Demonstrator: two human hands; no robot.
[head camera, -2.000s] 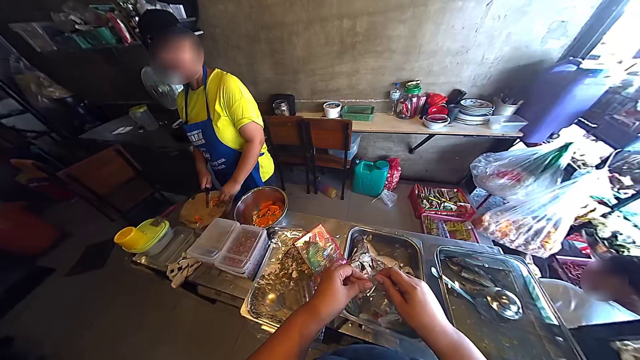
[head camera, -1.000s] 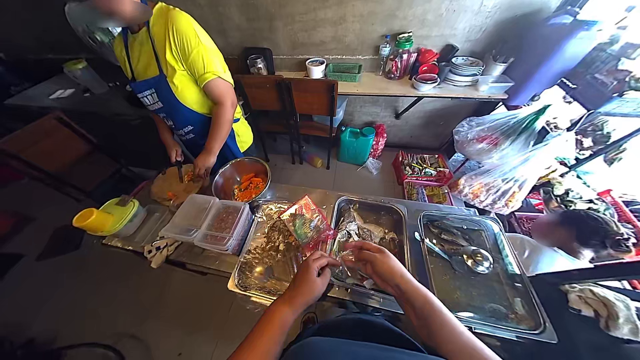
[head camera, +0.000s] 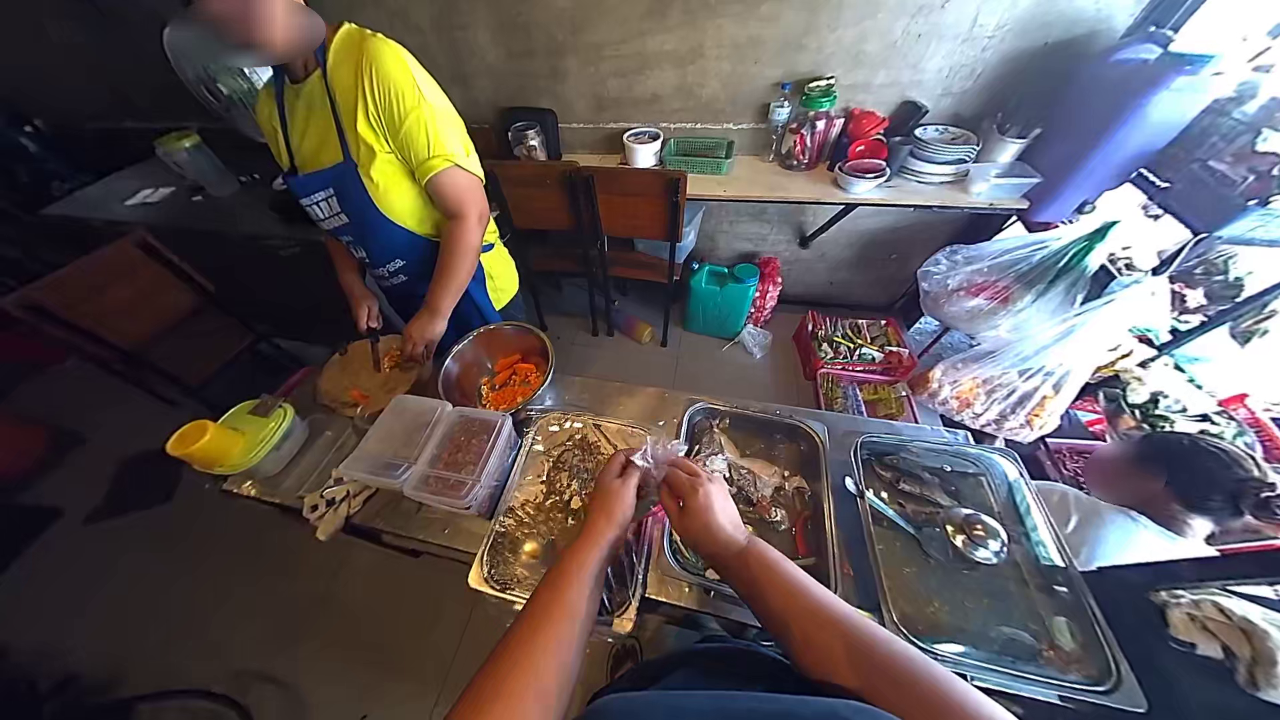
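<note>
My left hand (head camera: 614, 492) and my right hand (head camera: 703, 505) are close together over the counter, each pinching the gathered top of a clear plastic bag (head camera: 657, 458). Below them hangs part of the bag, partly hidden by my hands and forearms. To the left of my hands, a metal tray (head camera: 492, 560) holds brownish food pieces. Just right of them, a second metal tray (head camera: 829, 480) has fish pieces and a red strip in it. Farther right, a third tray (head camera: 1098, 640) contains fish, liquid, a ladle (head camera: 975, 536) and a light-handled utensil (head camera: 885, 510).
Across the counter at left, a person in a blue apron (head camera: 385, 250) cuts on a round board (head camera: 345, 378) beside a steel bowl (head camera: 460, 372) of orange pieces. Lidded plastic containers (head camera: 460, 460) sit left of the trays. Another person (head camera: 1150, 500) is low at right, near hanging plastic bags (head camera: 1010, 390).
The red-patterned packet seen upright above the left tray earlier no longer shows there. My hands stay together, now higher over the gap between the left and middle trays. The view has shifted closer.
</note>
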